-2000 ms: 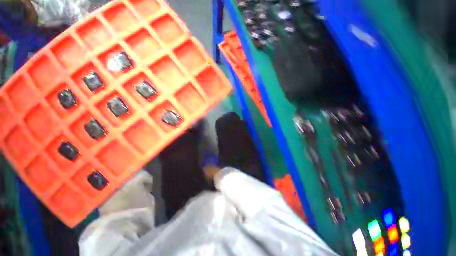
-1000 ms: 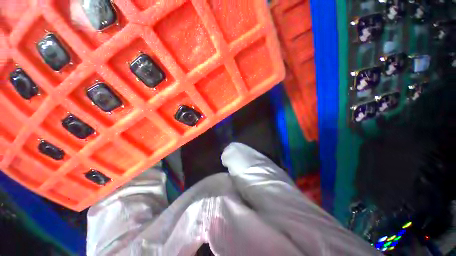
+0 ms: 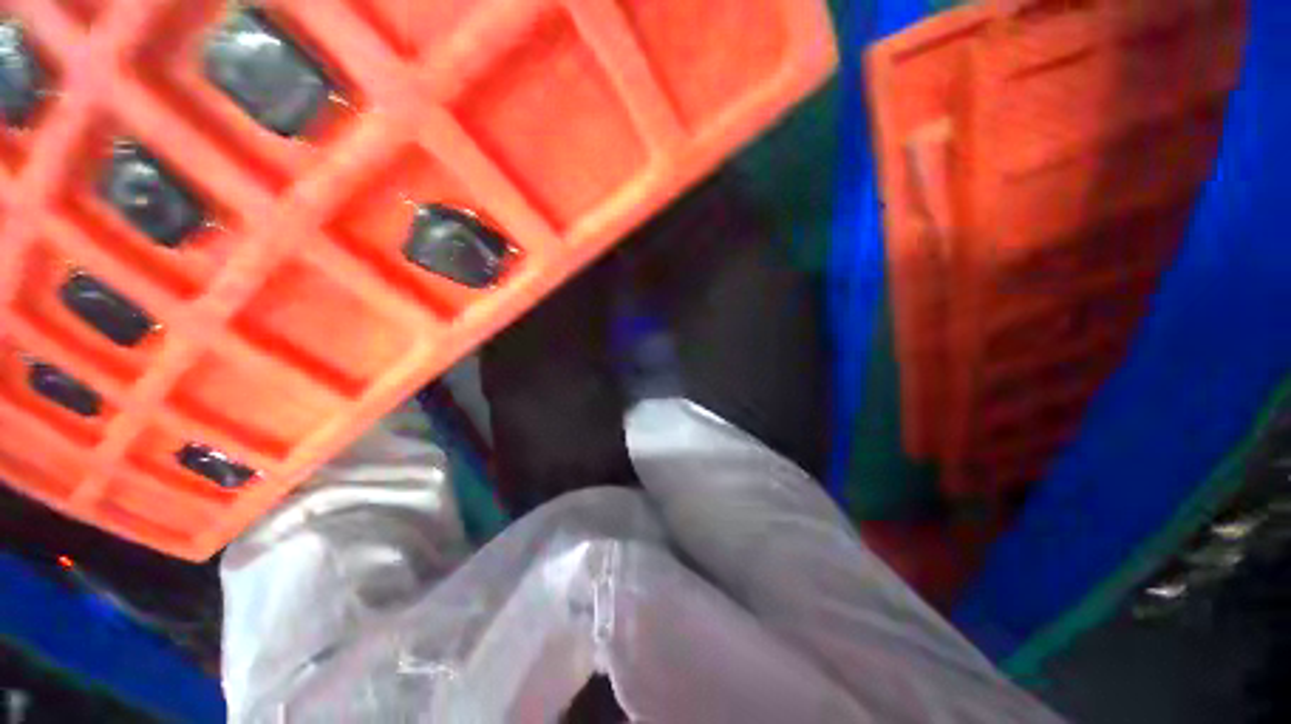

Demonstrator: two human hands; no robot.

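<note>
A large orange-red compartment tray (image 3: 297,337) fills the upper left, tilted, its near edge running diagonally. Several dark watch heads (image 3: 456,245) lie in separate compartments; other compartments are empty. The tray's upper and left parts are cut off by the picture's edge. My left sleeve reaches up to the tray's lower edge; my left hand is hidden behind the tray. My right sleeve ends at the middle of the picture, below the tray and apart from it; no right hand can be made out beyond its cuff.
Stacked orange-red trays (image 3: 1048,269) stand at the right, between blue frame parts (image 3: 855,269) and green surfaces. A broad blue rack edge (image 3: 1119,467) curves down the right side, with small blurred shiny items beyond it. Dark legs or trousers (image 3: 552,410) show below the tray.
The held tray appears larger and farther up and left, with more of it cut off. The stacked trays at the right show more fully. The rack's watches have mostly left the picture.
</note>
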